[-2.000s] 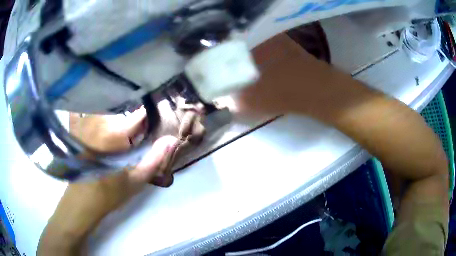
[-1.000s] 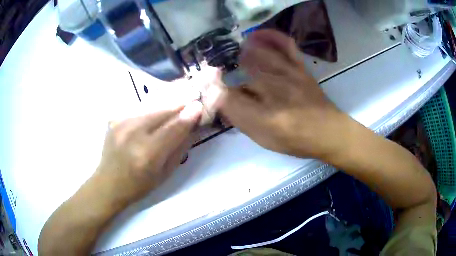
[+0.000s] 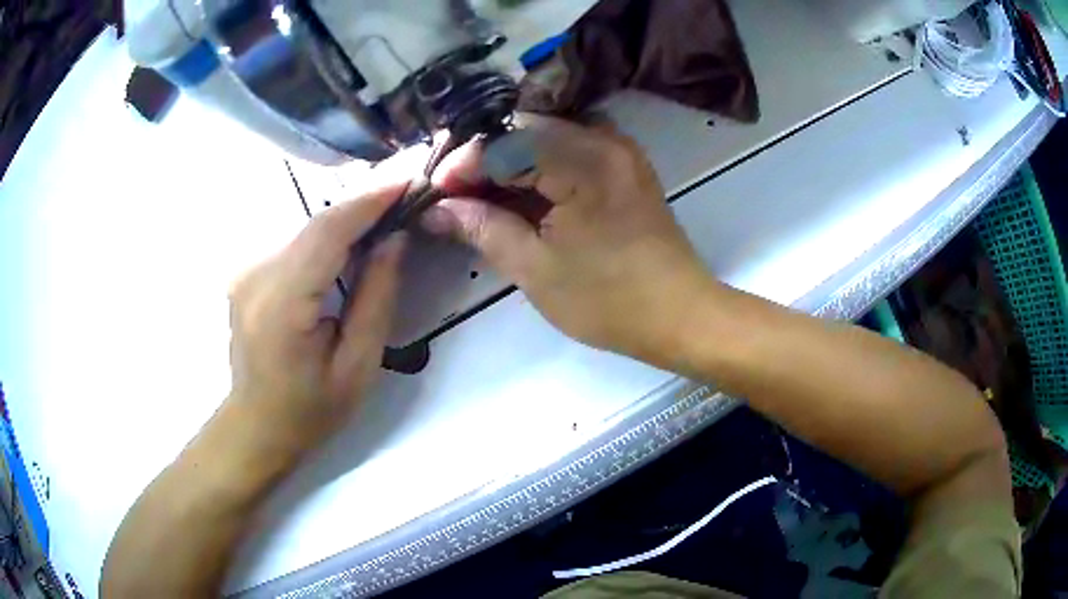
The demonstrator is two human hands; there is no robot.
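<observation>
A dark brown work piece (image 3: pixel 413 201) is pinched between both hands just in front of the needle area of the sewing machine head (image 3: pixel 404 53). My left hand (image 3: pixel 307 310) grips its left end between thumb and fingers. My right hand (image 3: pixel 586 234) grips it from the right, close to the left fingertips. More brown cloth (image 3: pixel 697 59) lies behind my right hand, to the right of the machine head. The presser foot is hidden by the fingers and the head.
The white table (image 3: pixel 492 410) has a ruler-marked front edge (image 3: pixel 609 442). A clear coil (image 3: pixel 966 59) lies at the back right. A green basket (image 3: pixel 1025 281) with brown cloth stands at the right. A white cord (image 3: pixel 668 544) is below the table edge.
The head view has shifted and the machine head stands farther up in the picture. My hands have moved slightly apart, showing the brown piece between them. More brown cloth shows behind my right hand.
</observation>
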